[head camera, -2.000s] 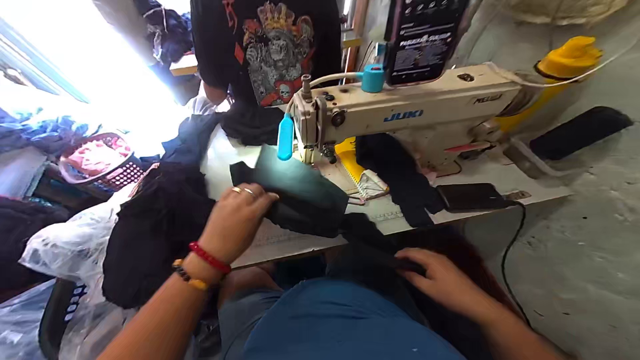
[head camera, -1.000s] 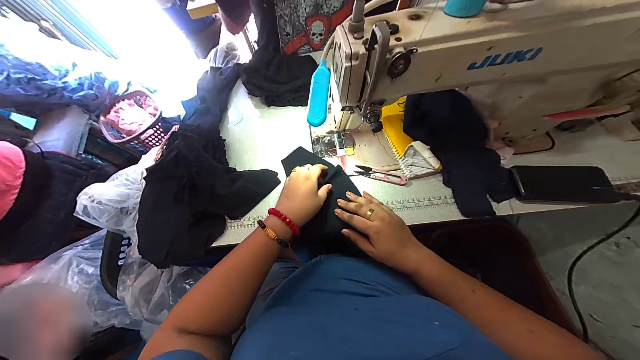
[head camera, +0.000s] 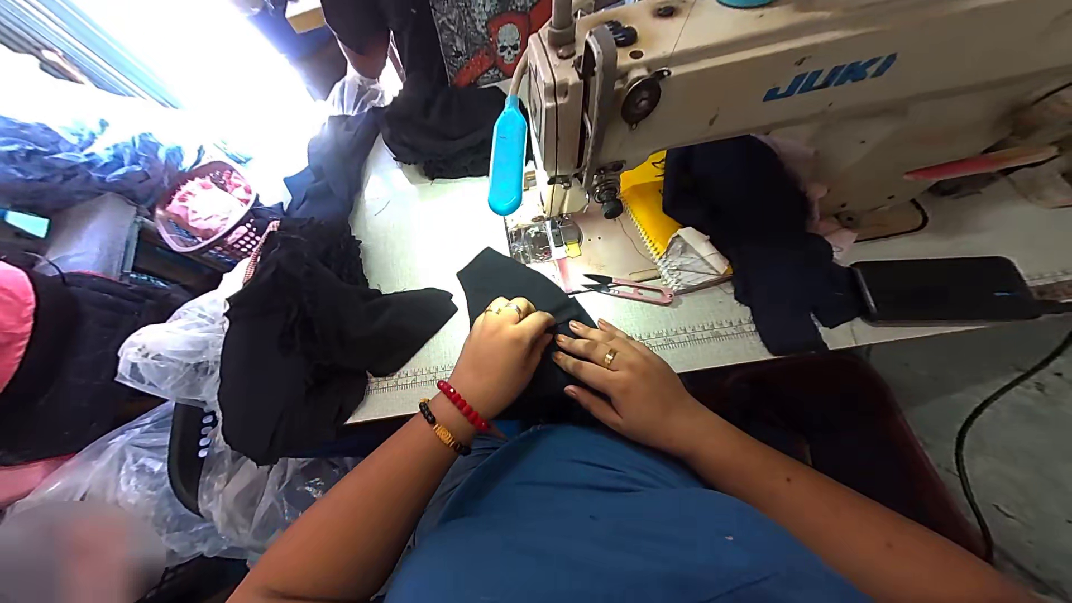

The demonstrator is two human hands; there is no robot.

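Note:
A piece of black fabric [head camera: 515, 282] lies at the front edge of the sewing table, before the needle area of a Juki sewing machine [head camera: 712, 75]. My left hand [head camera: 502, 347] has its fingers curled and pinches the cloth near its middle. My right hand [head camera: 624, 377] rests on the cloth's right side, palm down, fingers spread a little and close to the left fingertips. Thread snips [head camera: 628, 289] with pink handles lie just beyond the right hand. The lower part of the cloth hangs toward my lap, partly hidden by the hands.
Black garments [head camera: 293, 335] pile at the table's left edge, beside plastic bags [head camera: 184, 343] and a basket of pink cloth [head camera: 209, 205]. A yellow spiral notebook [head camera: 649, 209], dark cloth [head camera: 745, 218] and a phone [head camera: 942, 289] with a cable lie right. A blurred shape is at lower left.
Two seconds ago my hands were farther apart, the left raising dark cloth near the machine; now they are together on the black fabric at the table edge. The view has moved closer to the table.

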